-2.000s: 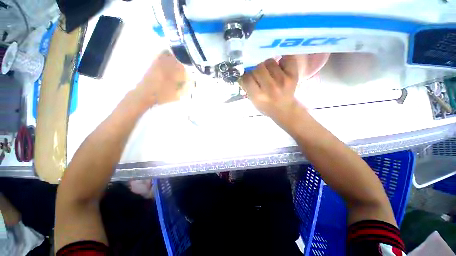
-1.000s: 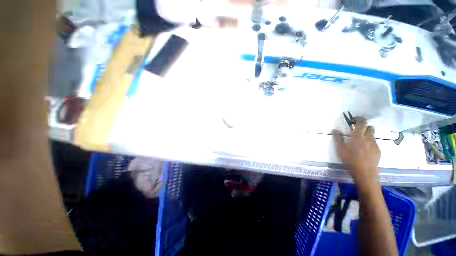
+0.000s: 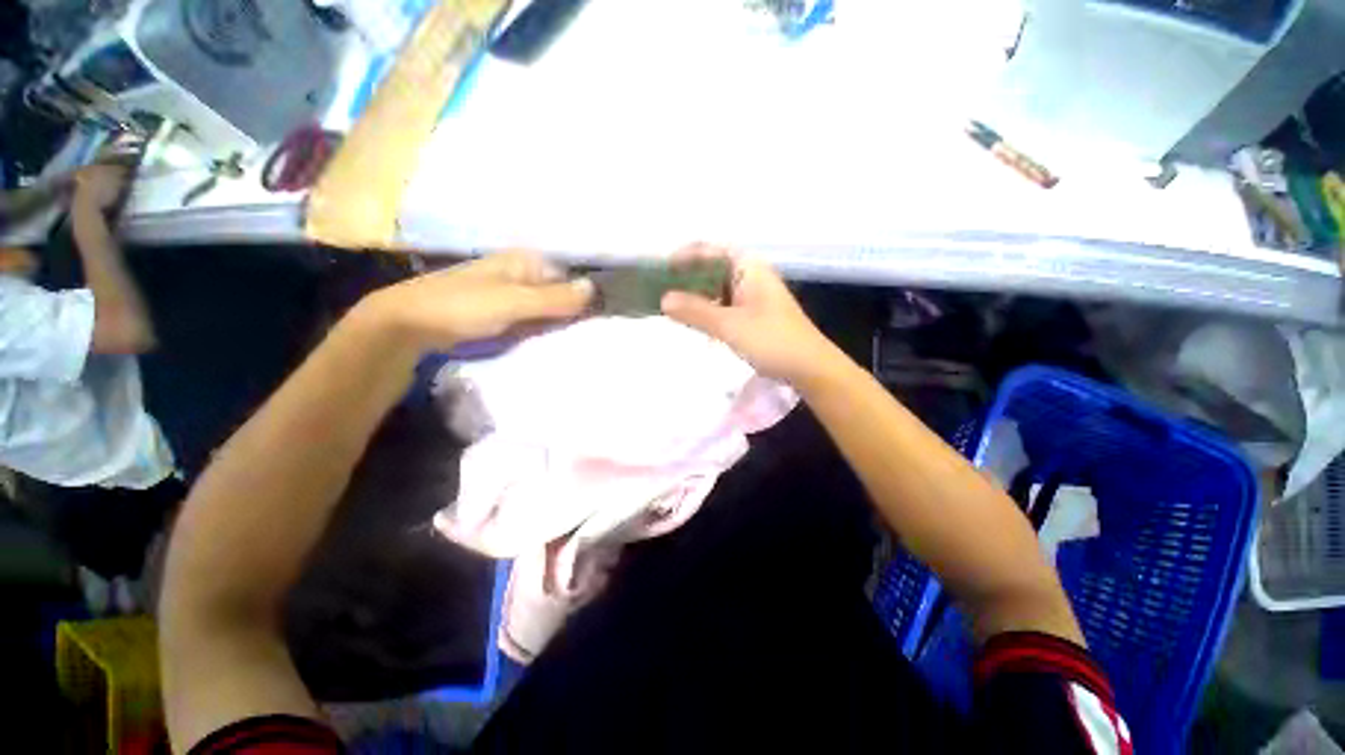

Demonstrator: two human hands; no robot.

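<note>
My left hand (image 3: 516, 295) and my right hand (image 3: 738, 307) hold an olive green band (image 3: 634, 289) stretched between them, just in front of the table's front edge. My fingers pinch its two ends. The pale pink garment (image 3: 605, 428) hangs below the band, bunched over my dark-clothed lap. The part of the band under my fingers is hidden. My hands are slightly blurred.
The white table (image 3: 826, 162) lies beyond my hands, with thread snips (image 3: 1012, 154) at right. A black phone (image 3: 536, 27), brown tape (image 3: 391, 140) and red-handled scissors (image 3: 300, 158) are at upper left. A blue basket (image 3: 1136, 516) stands at right. Another person's arm (image 3: 106, 266) is at far left.
The view has swung down and back from the machine. My right hand has left the snips on the table. Both hands now hold the green band, and the pink garment has come over my lap.
</note>
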